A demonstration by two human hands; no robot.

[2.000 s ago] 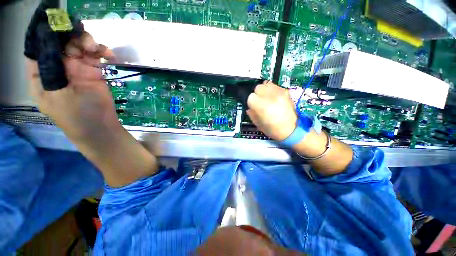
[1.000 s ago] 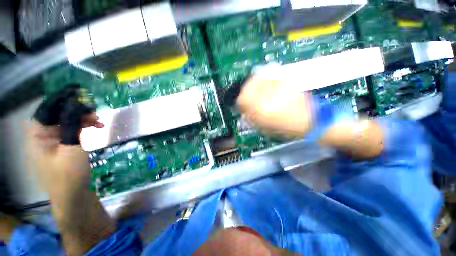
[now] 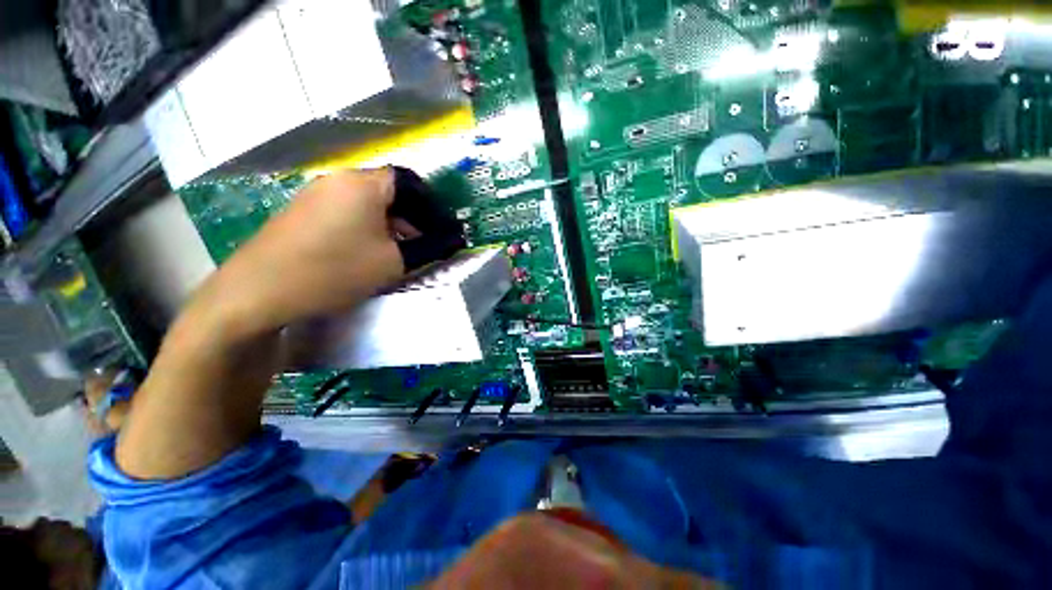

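A green circuit board lies on the line, with another green board to its right across a dark gap. My left hand, with black finger cots, is bent over the left board, between the finned heatsink and the long heatsink. Its fingertips are dark and partly hidden; whether they hold a part cannot be told. My right hand is out of the picture; only the blue right sleeve shows at the right edge, over the right board's heatsink.
A metal rail runs along the boards' near edge. A yellow strip lies beside the finned heatsink. A bin of silver-grey components is at the upper left. Another person's hand shows at the left, with a dark-haired head below it.
My left hand has moved right and inward, from the board's left end to between the heatsinks. My right hand has left the picture. The view has shifted and turned.
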